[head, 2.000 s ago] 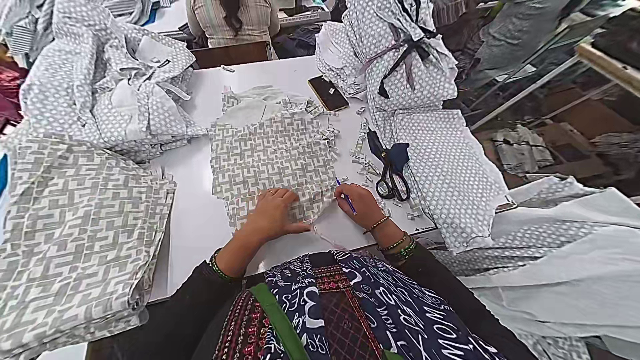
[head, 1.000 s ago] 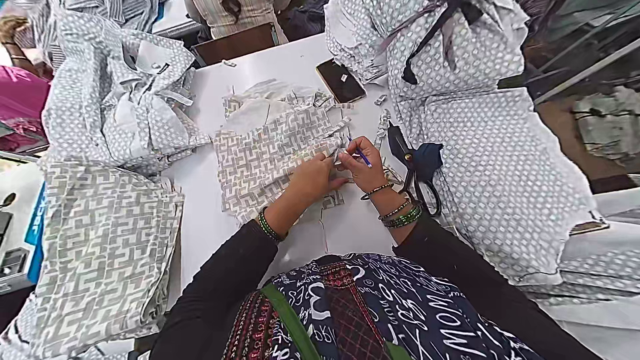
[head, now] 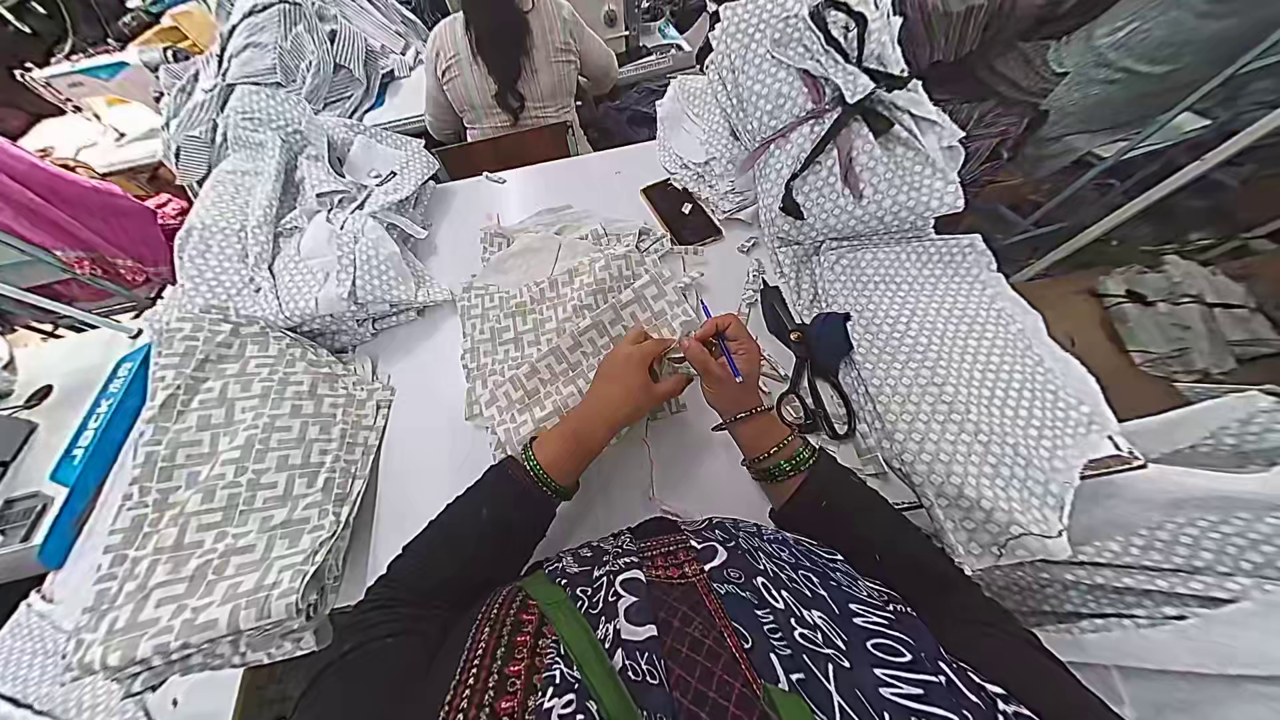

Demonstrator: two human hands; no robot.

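A grey-and-white patterned fabric piece (head: 560, 330) lies on the white table in front of me. My left hand (head: 635, 378) pinches its right edge between thumb and fingers. Close against it, my right hand (head: 722, 362) holds a blue pen (head: 720, 340), its fingertips also at the fabric edge; what they pinch there is too small to tell. Black-handled scissors (head: 815, 390) lie right of my right hand, with a dark cloth scrap (head: 829, 340) on them. A thread (head: 650, 460) hangs below the fabric. Small labels or scraps (head: 752, 285) lie beside the scissors.
A stack of patterned fabric (head: 230, 490) lies at left, below a dotted fabric bundle (head: 350, 220). Dotted fabric (head: 950, 380) covers the right side, with a tied bundle (head: 840, 120) behind. A phone (head: 682, 212) lies near the far edge. A person (head: 515, 70) sits beyond the table.
Two seconds ago my left hand lay flat on the fabric, with my right hand apart at its edge. Both hands have come together at the right edge, with the pen still in my right hand.
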